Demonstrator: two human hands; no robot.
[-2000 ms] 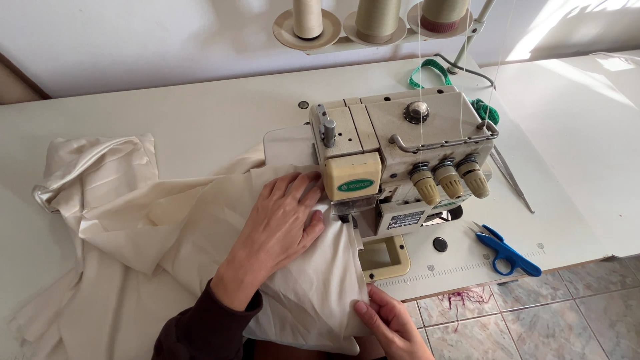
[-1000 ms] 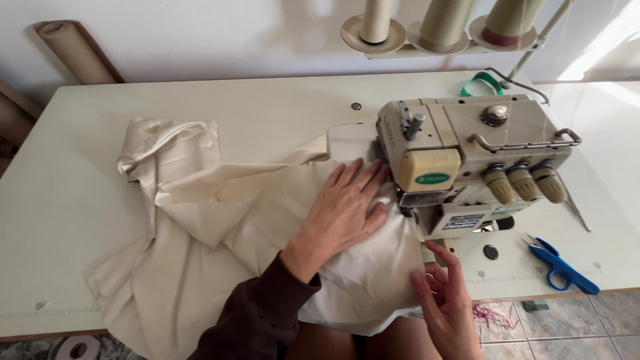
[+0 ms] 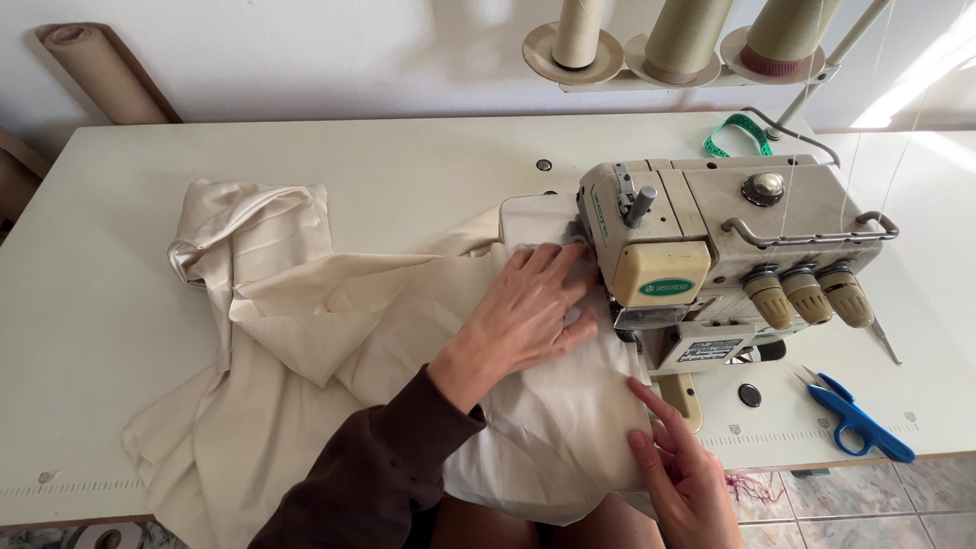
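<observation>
Cream satin-like fabric (image 3: 305, 366) lies in folds over the table and hangs over its front edge. Its right edge runs under the presser foot area of an overlock sewing machine (image 3: 724, 213). My left hand (image 3: 526, 313) rests on the fabric just left of the machine head, fingers spread and bent, palm down. My right hand (image 3: 682, 457) has the fabric's right edge between thumb and index finger, in front of the machine. The needle and the stitching point are hidden behind the machine's covers.
Blue thread snips (image 3: 862, 419) lie at the front right, beside a black round plug (image 3: 749, 395). Metal tweezers (image 3: 887, 339) lie right of the machine. Behind it are a green tape measure (image 3: 737, 133) and thread cones (image 3: 690, 38). A brown roll (image 3: 107, 72) leans at the wall.
The view has swung left since the first frame. My left hand's fingers are more bent than a second ago, and the thumb is apart from them. My right hand stays at the fabric's edge.
</observation>
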